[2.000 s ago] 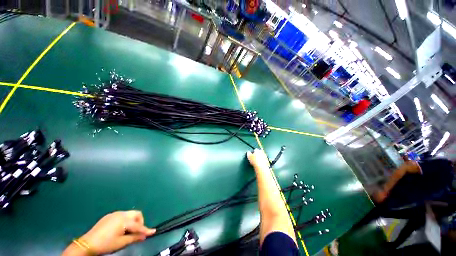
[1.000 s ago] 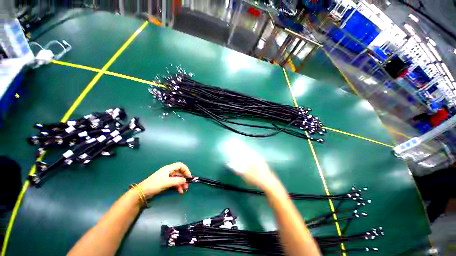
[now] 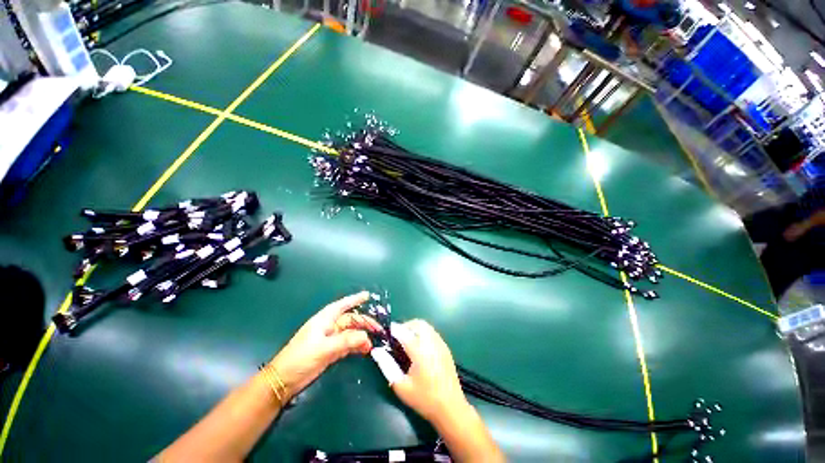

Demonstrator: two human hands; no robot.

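Several long black cables (image 3: 552, 414) run from my hands to the lower right and end in pale tips. My right hand (image 3: 423, 366), with white coverings on fingertips, grips them near their upper end. My left hand (image 3: 336, 336) is at that same end, its thumb and fingers on the splayed pale wire tips (image 3: 378, 307). The fingers hide how each wire is held.
A large bundle of long black cables (image 3: 497, 203) lies across the table centre. A heap of short labelled black cables (image 3: 172, 249) lies at left. More black cables (image 3: 380, 455) show at the bottom edge. A white cord (image 3: 118, 77) lies at upper left.
My right hand, earlier reaching out and then blurred over the table, has come to the cable end beside my left hand. The camera view has shifted, so the table things sit differently.
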